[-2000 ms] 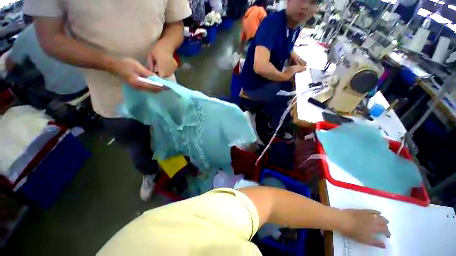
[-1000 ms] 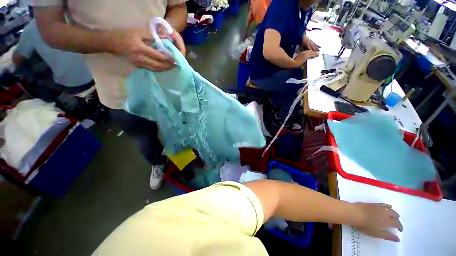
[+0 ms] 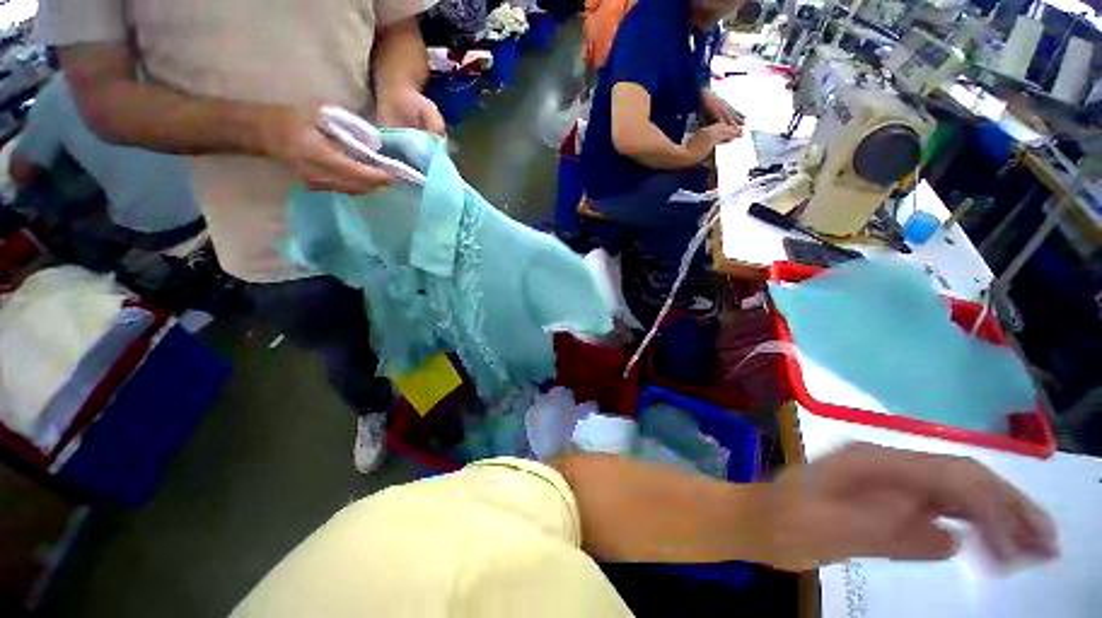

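Observation:
My left hand (image 3: 924, 501) is raised a little above the white machine table (image 3: 1027, 592) at the lower right. It is blurred, with fingers bent and apart, and holds nothing that I can see. My right hand is out of the picture. Beyond my left hand, a red tray (image 3: 846, 421) holds sheer aqua cut pieces (image 3: 906, 338). A standing person in front of me holds an aqua sample blouse (image 3: 483, 284) with ruffles by a white hanger (image 3: 351, 130).
A blue bin (image 3: 743, 441) and a red bin (image 3: 592, 368) stand beside the table. An off-white sewing machine (image 3: 852, 151) is beyond the tray, near a seated person in dark blue (image 3: 634, 121). Another blue bin (image 3: 151, 417) with pale cloth is at left.
My left hand has lifted from the table top and moved up and to the right. The standing person's hands and the blouse have shifted, and the hanger now lies tilted in their hand.

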